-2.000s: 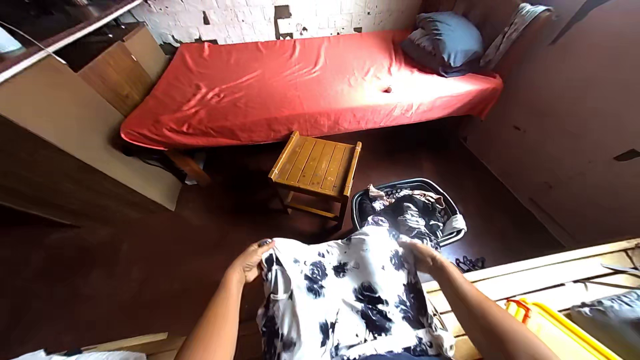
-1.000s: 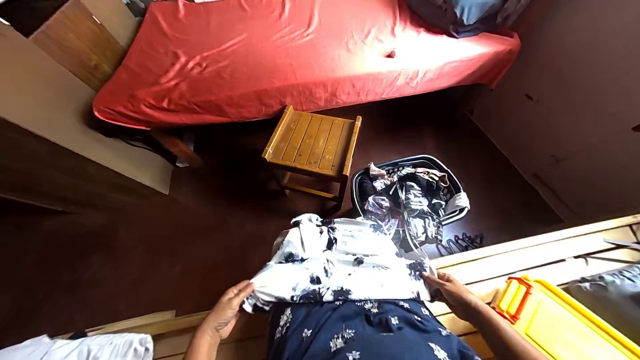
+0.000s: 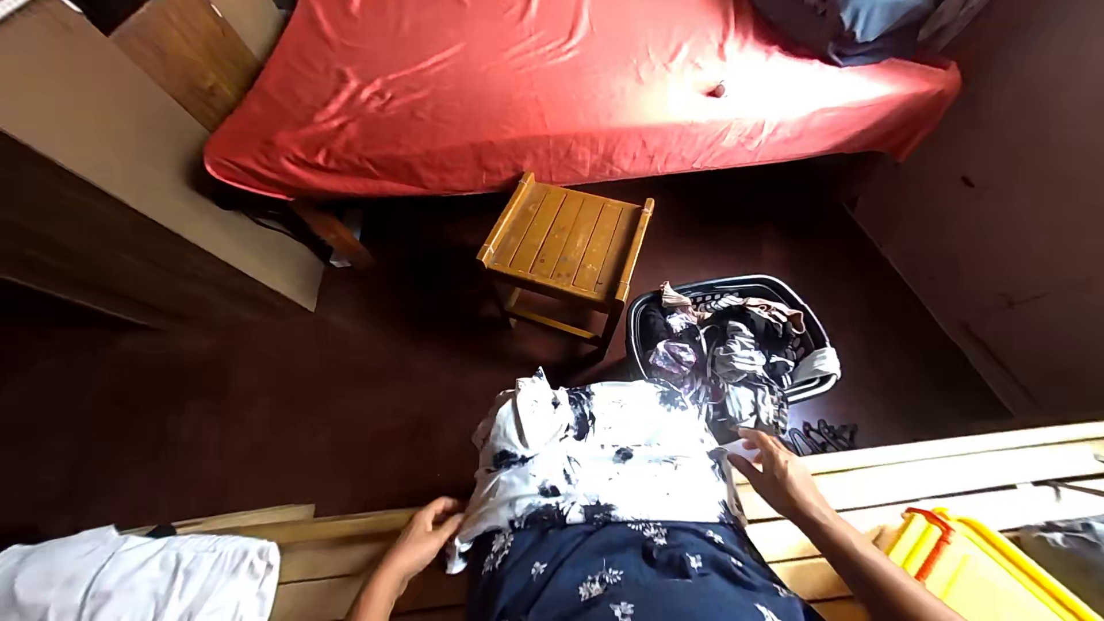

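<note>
A white garment with dark floral blotches (image 3: 621, 448) lies spread over my lap, on top of navy cloth with small white flowers (image 3: 604, 573). Beside the white garment's lower left edge is my left hand (image 3: 423, 539), its fingers bent close to the fabric; whether they touch it is unclear. My right hand (image 3: 774, 474) is at the garment's right edge, fingers apart and not closed on the cloth. Past the garment, a dark laundry basket (image 3: 815, 323) on the floor holds a heap of mixed clothes (image 3: 733, 349).
A small slatted wooden stool (image 3: 573, 237) stands before a bed with a red sheet (image 3: 483, 95). White folded cloth (image 3: 138, 573) lies on the slatted wooden seat (image 3: 332, 552) at left. A yellow plastic container (image 3: 983, 561) is at right, with hangers (image 3: 824, 437) on the floor beyond.
The white garment, held up by both hands two seconds ago, now lies on my lap. Both hands have loosened from its edges since one second ago. The view has tilted down.
</note>
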